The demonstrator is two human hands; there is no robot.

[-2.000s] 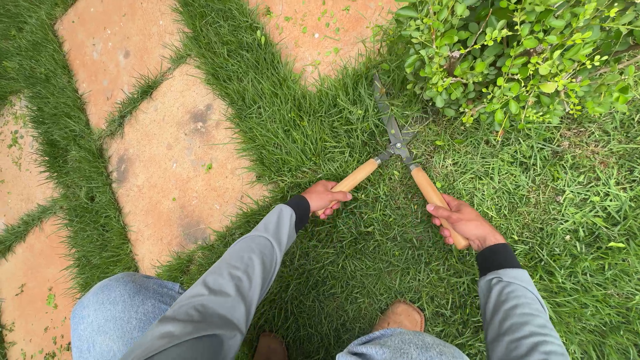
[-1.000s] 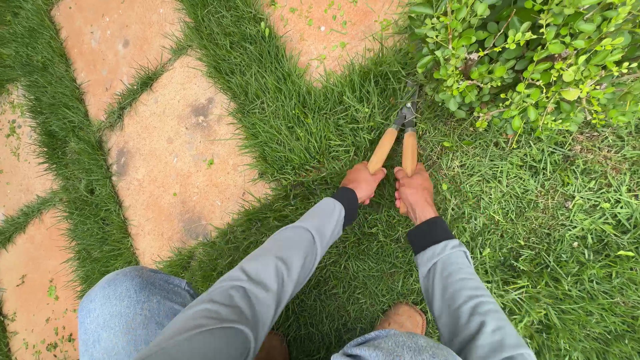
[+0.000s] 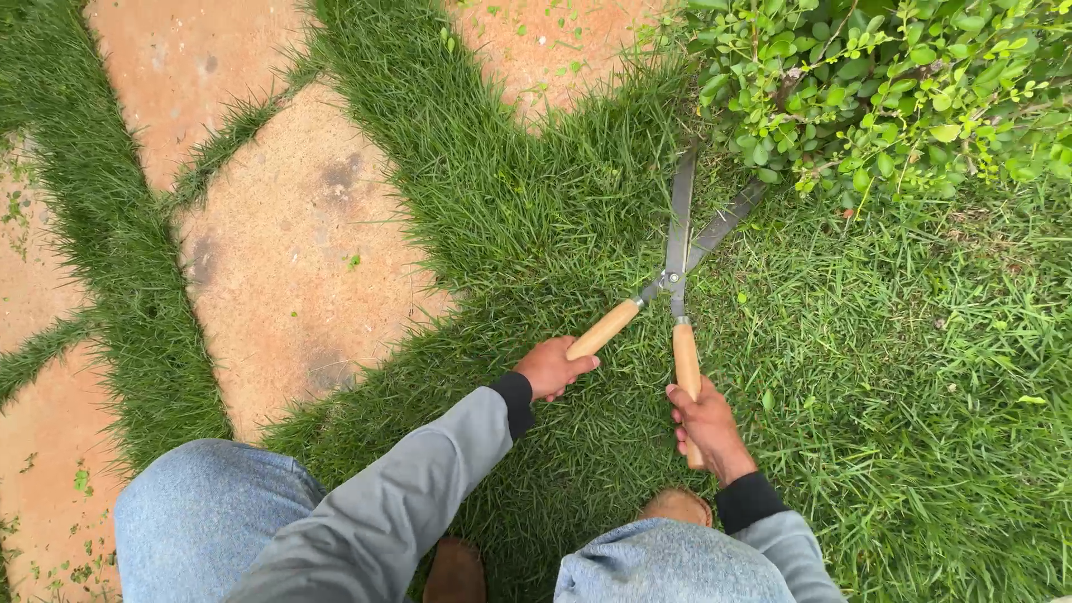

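A pair of hedge shears (image 3: 674,278) with wooden handles lies low over the grass (image 3: 553,209), its two blades spread apart and pointing away from me. My left hand (image 3: 553,368) is closed around the end of the left handle. The right handle is gripped by my right hand (image 3: 708,427), near its lower part. One blade tip is in the grass; the other reaches the lower edge of a leafy green shrub (image 3: 871,92), where its very end is hard to make out.
Flat reddish paving stones (image 3: 293,251) lie to the left, with strips of longer grass between them. Shorter grass with loose clippings (image 3: 863,310) spreads on the right. My brown shoes (image 3: 677,507) and knees in jeans (image 3: 213,511) are at the bottom.
One second ago my hands were close together with the handles nearly side by side. Now they are farther apart and the blades are spread.
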